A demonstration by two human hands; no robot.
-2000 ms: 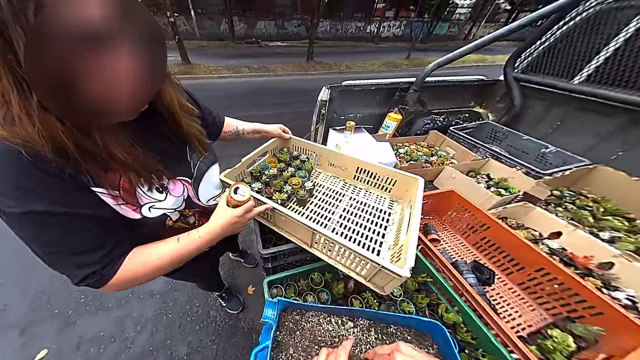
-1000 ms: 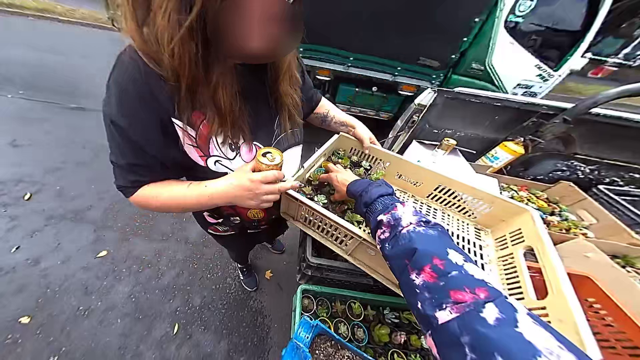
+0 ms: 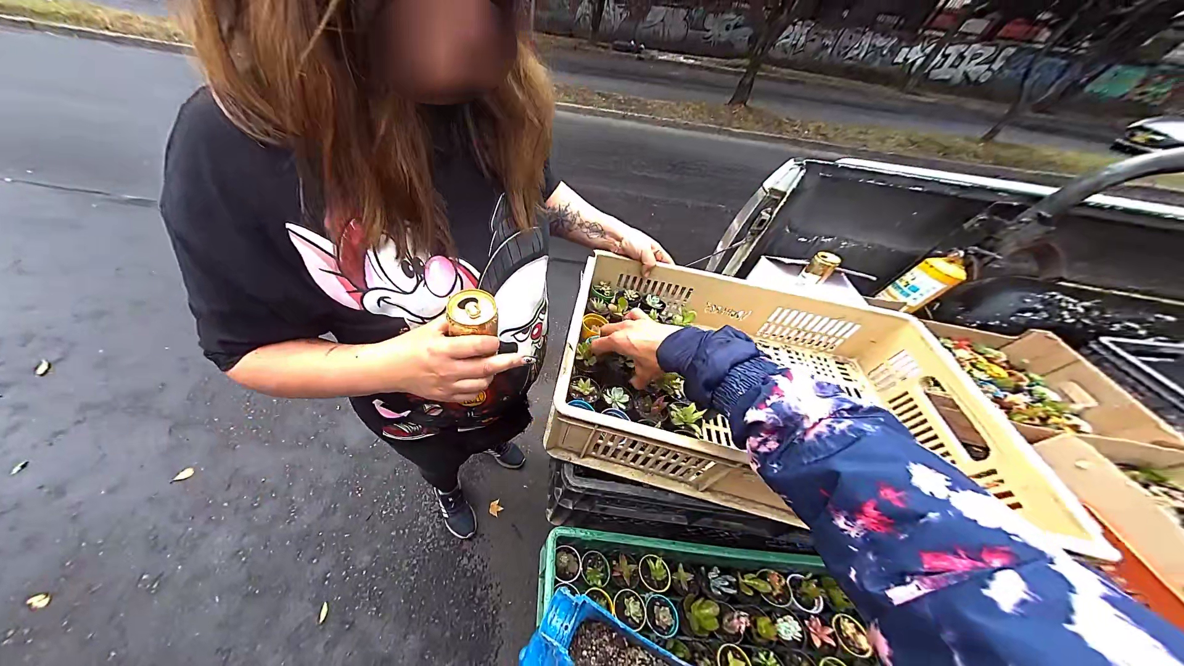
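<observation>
My right hand, in a blue patterned sleeve, reaches into a beige plastic crate. Its fingers are down among small potted succulents at the crate's left end; whether they grip a pot is hidden. My left hand is out of view. The crate is tilted, and its right part shows bare slatted floor. A person facing me has one hand at the crate's far rim and holds an opened drink can in the other, close to the near left corner.
Below stand a green crate of potted succulents and a blue container of soil. Black crates are stacked under the beige one. At right, cardboard boxes of plants, a yellow bottle and another can sit in a truck bed.
Two seconds ago both my hands were low by the blue soil container. My right hand has since reached into the beige crate among the succulents. My left hand has left the view.
</observation>
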